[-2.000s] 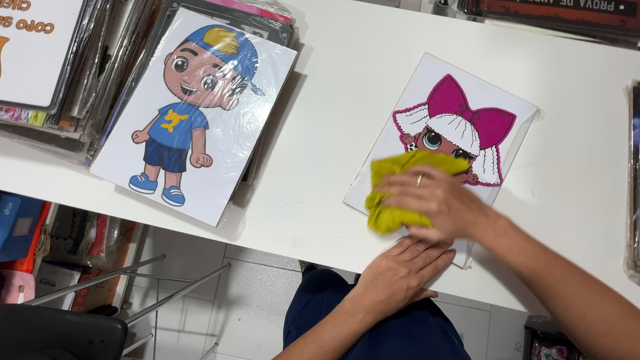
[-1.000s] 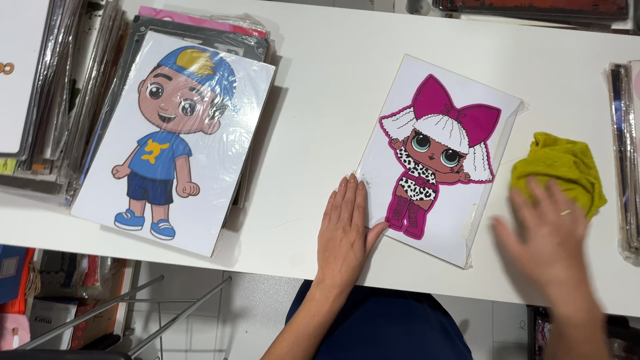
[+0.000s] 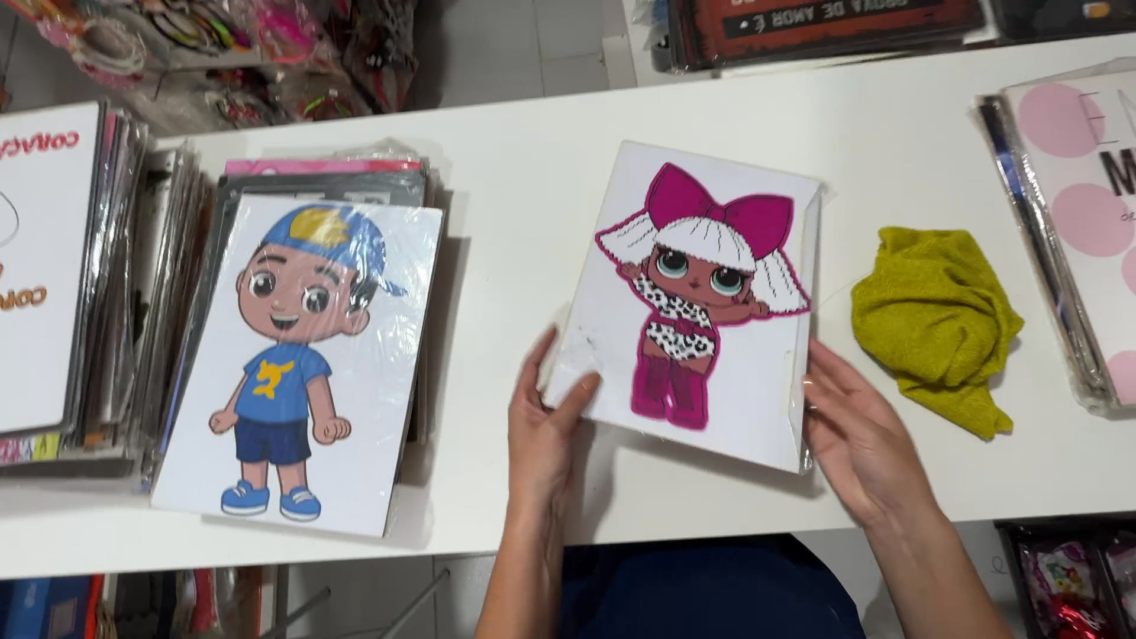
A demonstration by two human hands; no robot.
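Observation:
A white plaque point(image 3: 754, 382) in clear plastic wrap, printed with a doll with a magenta bow, is between my hands above the white table point(image 3: 515, 266). My left hand point(image 3: 550, 426) grips its lower left corner, thumb on the face and fingers at the edge. My right hand point(image 3: 861, 435) holds its lower right edge, the fingers partly hidden behind it. A crumpled yellow-green cloth point(image 3: 936, 324) lies on the table to the right of the plaque, touched by neither hand.
At the left, a wrapped plaque with a cartoon boy point(image 3: 284, 390) tops a pile, beside another stack of wrapped plaques point(image 3: 44, 266). More wrapped plaques point(image 3: 1074, 240) lie at the far right. Dark and red signs point(image 3: 825, 27) are beyond the table's back edge.
My right hand rubbed the plaque with the cloth, then set the cloth down at the right. It has since left the cloth and taken the plaque's right edge, while my left hand grips the left corner.

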